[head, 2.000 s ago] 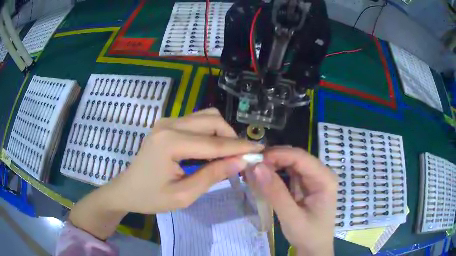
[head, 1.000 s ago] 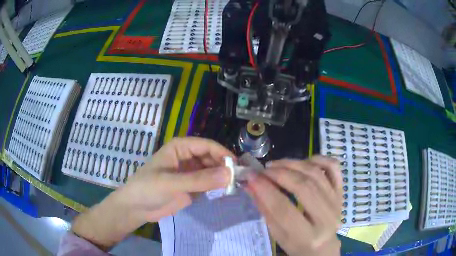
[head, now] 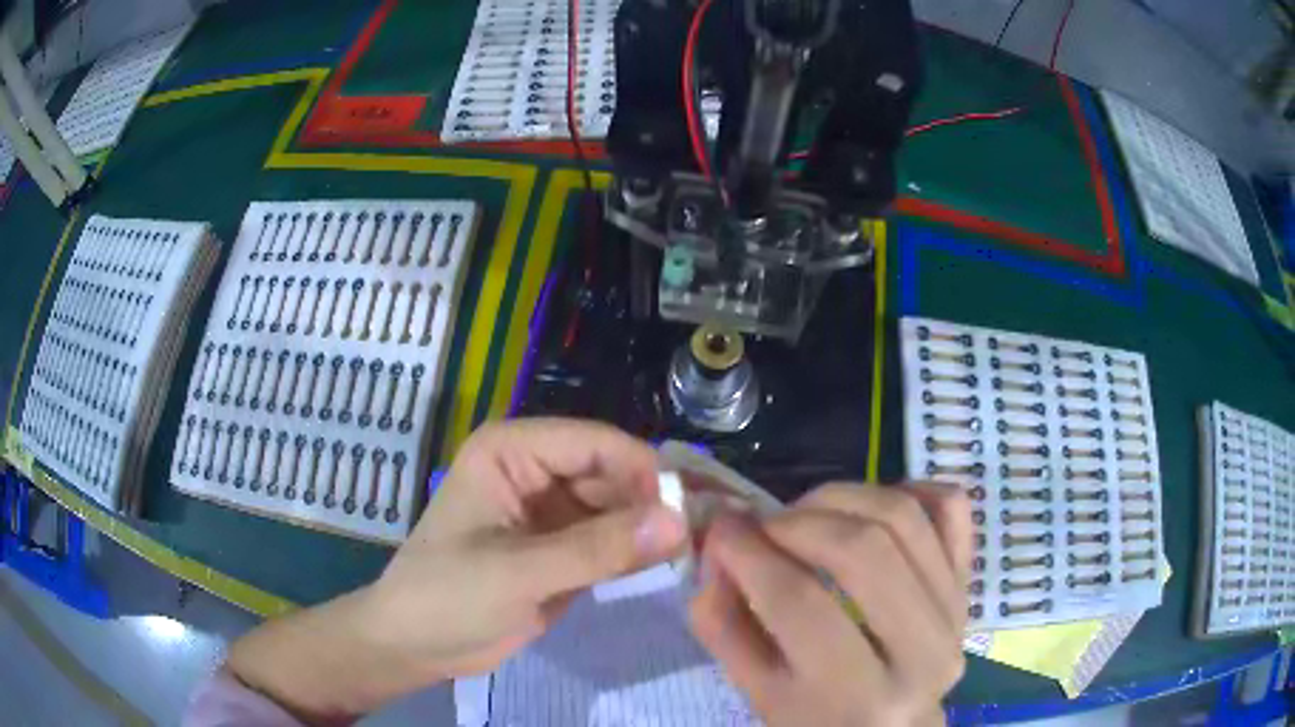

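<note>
My left hand (head: pixel 533 533) pinches a small white piece (head: pixel 670 493) between thumb and fingertips, in front of the fixture. My right hand (head: pixel 838 589) is close beside it, its fingertips at a pale translucent strip (head: pixel 724 483) that reaches up behind the fingers. Whether strip and white piece are joined, I cannot tell. Behind the hands, the test socket (head: pixel 714 386) shows its brass-coloured ring on a round silver base. The clear pressing plate (head: pixel 731 288) sits above and behind it, raised off it. The lined record sheets (head: pixel 618 660) lie below the hands, partly covered.
Foam trays with rows of dark dumbbell-like parts stand left (head: pixel 320 355), right (head: pixel 1033 469) and behind (head: pixel 528 71). The black fixture body (head: pixel 838 114) rises at centre, with red wires (head: pixel 692 85). Yellow paper (head: pixel 1058 651) sticks out under the right tray.
My hands have moved down and turned from their first position, uncovering the test socket. The strip, first hanging down over the sheets, now points up behind the fingers. The view has shifted slightly.
</note>
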